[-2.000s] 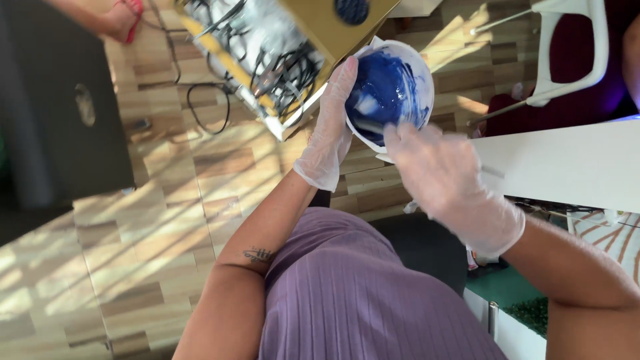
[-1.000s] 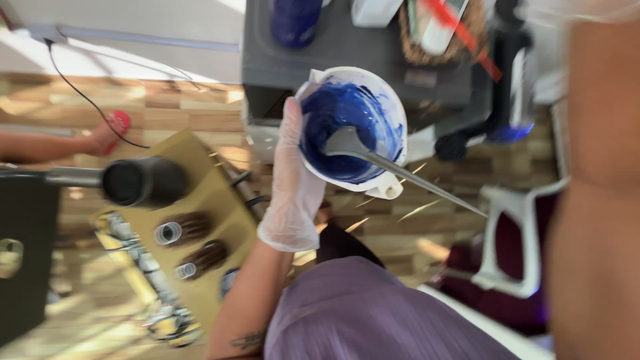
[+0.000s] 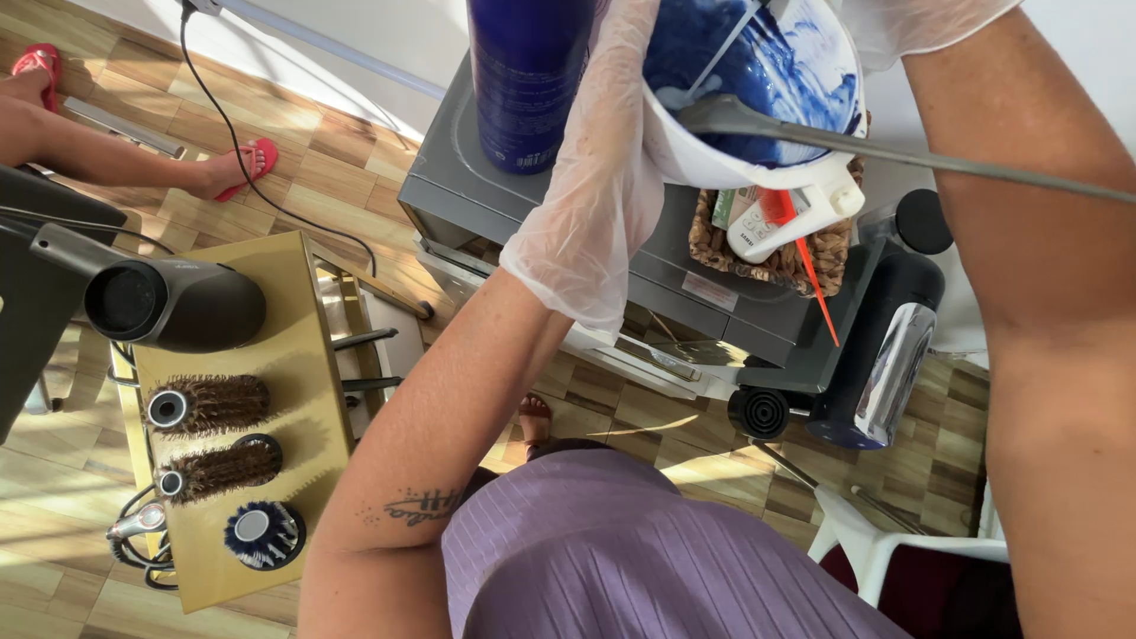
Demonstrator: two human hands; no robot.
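My left hand (image 3: 612,115), in a clear plastic glove, grips the left side of a white plastic bowl (image 3: 710,155) near the top edge; its fingers run out of the frame. Blue and white cream (image 3: 781,80) coats the inside of the bowl. A grey spatula (image 3: 825,138) lies across the rim, its head in the bowl and its handle reaching right, and a thin pale stick (image 3: 723,49) dips into the cream. My right hand (image 3: 923,22), gloved too, is mostly cut off at the top right; its fingers and whatever they hold are hidden.
A blue bottle (image 3: 532,89) and a wicker basket (image 3: 821,266) stand on a grey cabinet (image 3: 461,195), a black bottle (image 3: 883,355) beside it. A gold trolley (image 3: 302,355) at left carries a hair dryer (image 3: 191,302) and round brushes (image 3: 213,404). Another person's foot (image 3: 232,170) is near a cable.
The view has shifted a lot. My right hand was at the spatula two seconds ago and is now up at the top right. My left hand has kept hold of the bowl, which now shows beside the blue bottle.
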